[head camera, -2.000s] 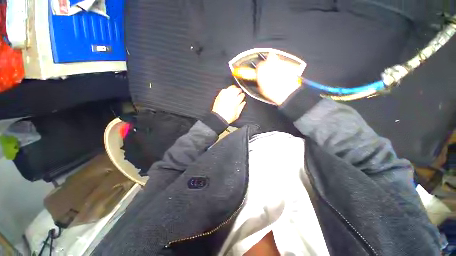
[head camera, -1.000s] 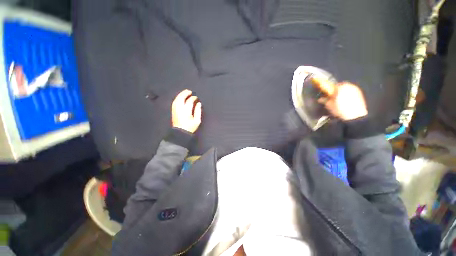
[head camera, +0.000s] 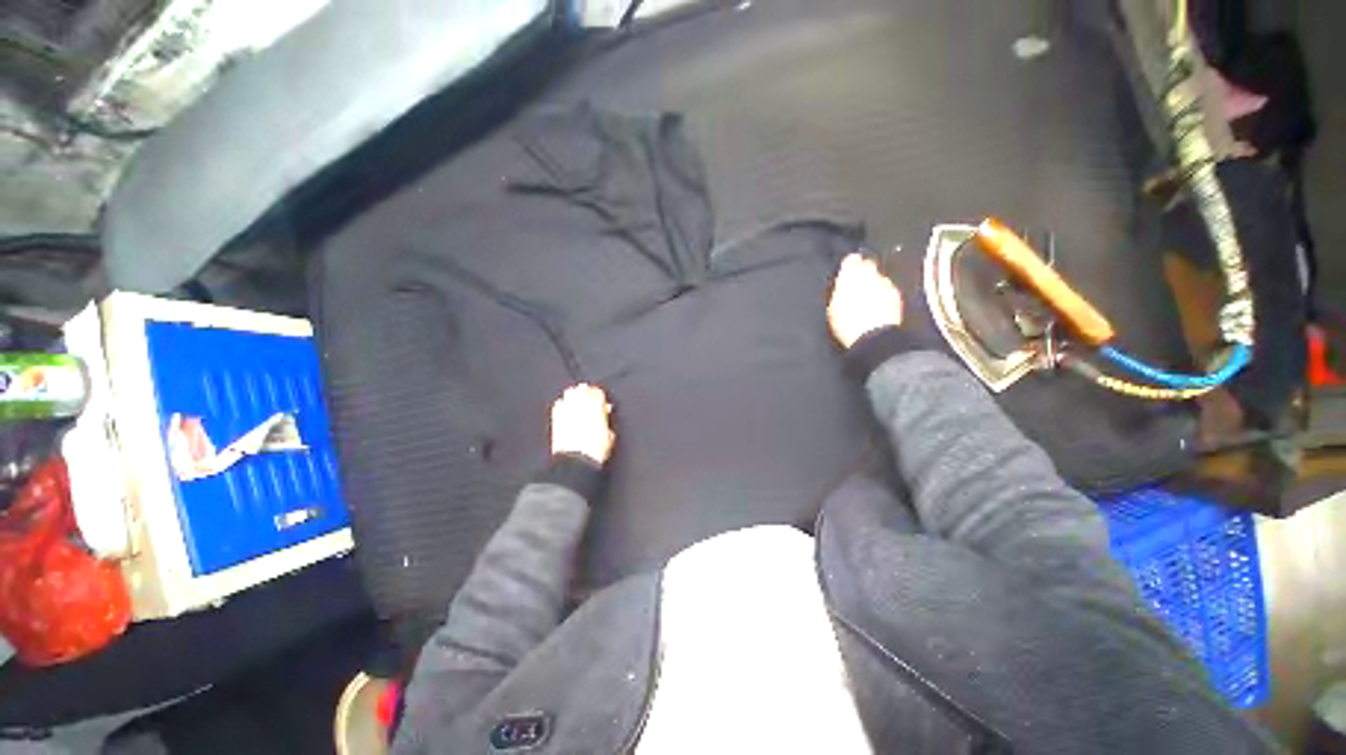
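A black garment (head camera: 709, 384) lies on the dark ribbed table cover (head camera: 841, 133), with folds and bunched cloth at its far end. My left hand (head camera: 583, 423) rests on the garment's left part. My right hand (head camera: 865, 301) is at its right edge near the upper right corner. Whether the fingers of either hand grip the cloth cannot be told. The steam iron (head camera: 1011, 305) stands on the table to the right of my right hand, with its orange-brown handle (head camera: 1045, 280) free and no hand on it.
A blue hose (head camera: 1159, 375) runs from the iron to a pale wrapped hose (head camera: 1213, 221) at the right. A blue crate (head camera: 1188, 575) is low at the right. A blue-topped box (head camera: 244, 443) and red bag (head camera: 59, 568) are at the left. A grey padded form (head camera: 318, 133) is at the back left.
My right hand has let go of the iron, which now stands at the right, and has moved onto the garment's edge. My left hand stays on the cloth. The view has shifted, showing more of the table's far side.
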